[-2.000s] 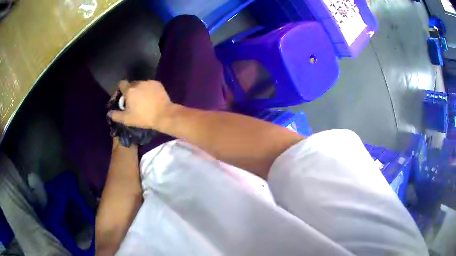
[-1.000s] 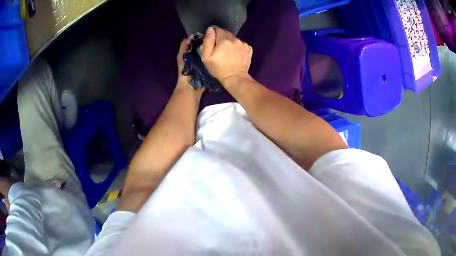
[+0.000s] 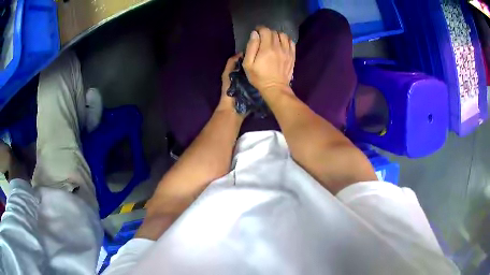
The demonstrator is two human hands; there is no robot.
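Observation:
A glossy black moulded part (image 3: pixel 248 96) with ragged edges is held between my hands over my lap, below the board's edge. My left hand (image 3: pixel 232 72) is mostly hidden behind the part and my right hand; it grips the part's far left side. My right hand (image 3: pixel 269 59) lies over the top of the part with its fingers bent and pressed on it. What is under my right palm is hidden.
The brown board (image 3: pixel 96 16) is at the upper left, beside a blue crate (image 3: pixel 32 43). A seated person's leg (image 3: pixel 59 123) and a blue stool (image 3: pixel 137 145) are at left. A purple-blue stool (image 3: pixel 427 115) and a crate of small parts (image 3: pixel 454 80) are at right.
The view has swung, so my hands and lap now appear farther right in the picture. My right hand now lies flatter over the black part, and the white piece seen between the fingers is hidden.

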